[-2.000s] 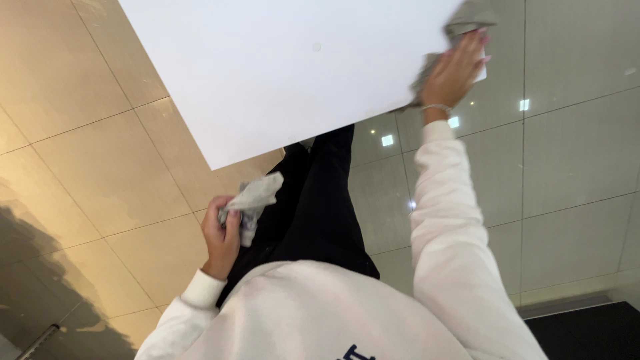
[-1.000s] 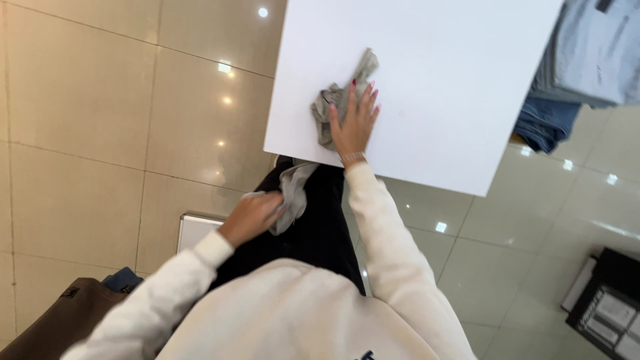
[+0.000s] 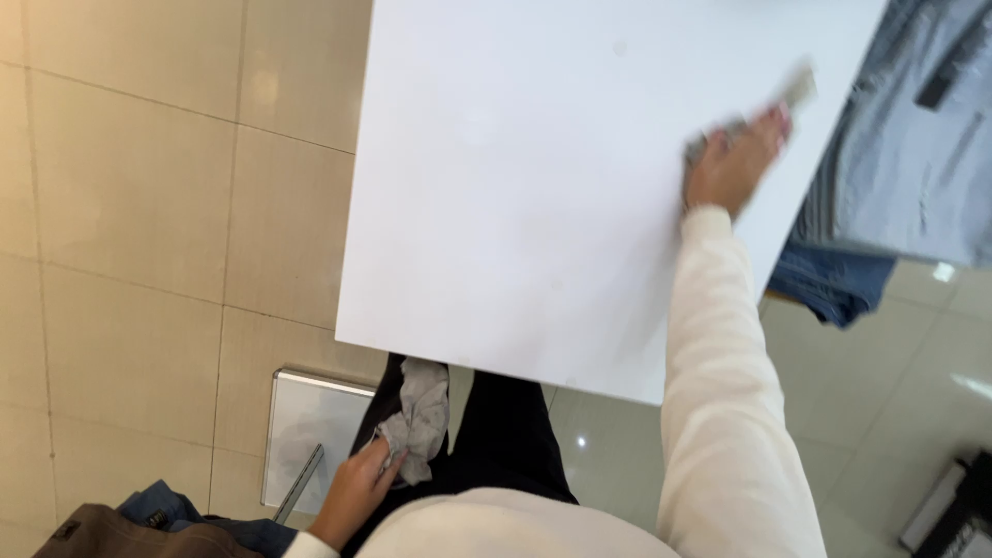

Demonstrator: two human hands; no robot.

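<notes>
A smooth white tabletop (image 3: 511, 194) fills the upper middle of the head view. Near its right edge, my right hand (image 3: 732, 167) presses a grey cloth (image 3: 697, 147) to the surface, its fingers blurred. Part of that cloth sticks out past the fingertips. Below the near edge of the tabletop, my left hand (image 3: 364, 484) grips a second crumpled grey cloth (image 3: 422, 411), which hangs in front of my dark trousers.
Folded light-blue jeans (image 3: 914, 170) and darker jeans (image 3: 837, 279) lie beyond the right edge. A framed white board (image 3: 310, 426) with a metal bar (image 3: 298, 480) is at lower left, near brown (image 3: 132, 535) and blue garments (image 3: 163, 504). A black object (image 3: 961, 504) stands lower right.
My right hand has moved with its cloth from the near left part of the tabletop toward the right edge. My left hand still holds its cloth below the tabletop. The view has shifted.
</notes>
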